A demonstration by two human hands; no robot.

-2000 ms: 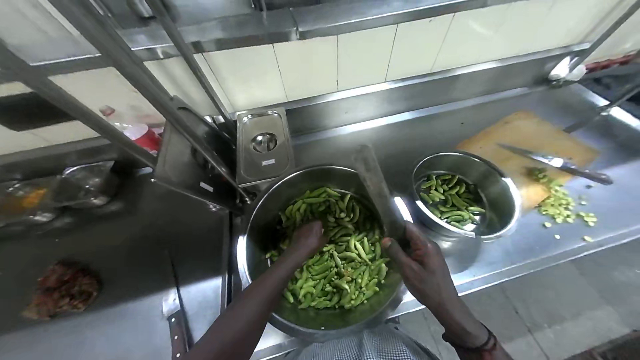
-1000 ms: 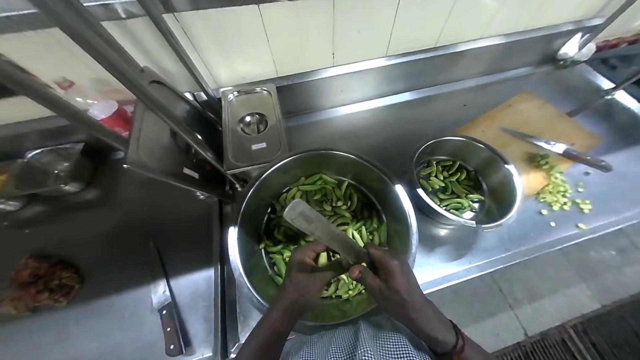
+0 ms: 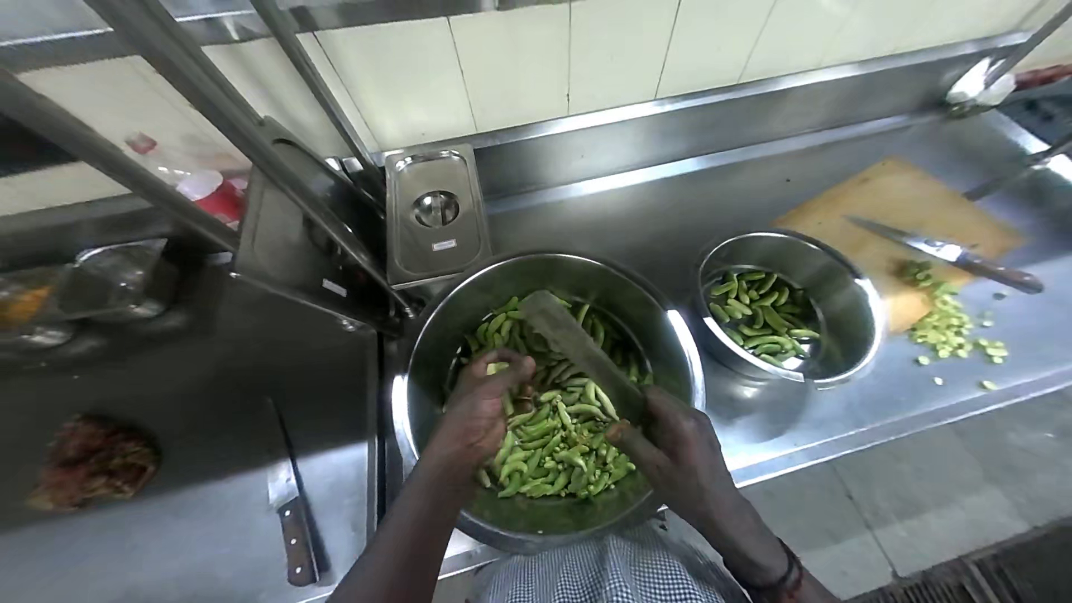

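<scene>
A large steel pot in front of me holds many small green vegetables, pod-like or gourd-like. Over its right side my right hand grips a wide-bladed knife or cleaver, its blade slanting up and left across the pot. My left hand is above the pot's left part, with fingers curled around a small pale-green piece. To the right stands a smaller steel pot with more of the green vegetables inside.
On the right, a knife lies on a wooden cutting board beside chopped green pieces. Behind the large pot is a lidded steel container. At left are another knife, a reddish-brown heap, steel trays and rack bars.
My hands were together at the blade a second ago and are now apart, the left one to the left. Two seconds ago my left hand was down among the vegetables.
</scene>
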